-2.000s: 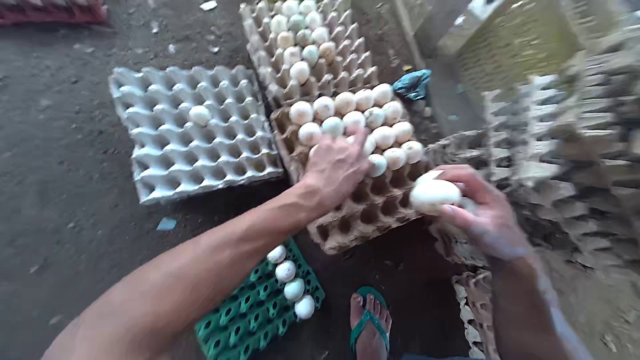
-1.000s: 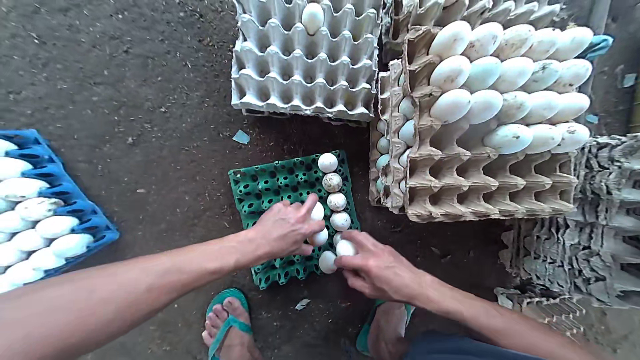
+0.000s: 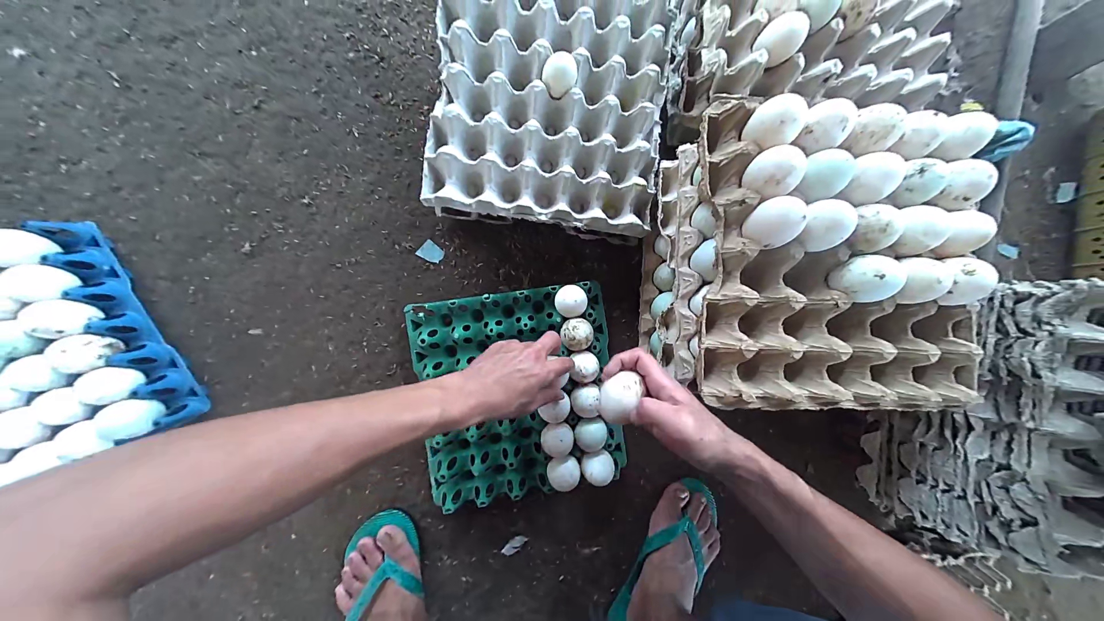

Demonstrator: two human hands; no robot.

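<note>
A green plastic egg tray lies on the ground between my feet, with two columns of eggs along its right side. My left hand is over the tray, its fingertips on an egg in the inner column, which they partly hide. In my right hand is a whitish egg, held just right of the tray's outer column. Up and to the right, a brown pulp egg tray on a stack holds several rows of white and pale blue eggs, its lower cups bare.
Grey pulp trays with one egg are stacked beyond the green tray. A blue plastic tray full of eggs lies at the left. Empty pulp trays are piled at the right. My sandalled feet stand close to the green tray.
Both hands have moved from the brown tray to the green one, which now holds more eggs and two columns. The view has swung left.
</note>
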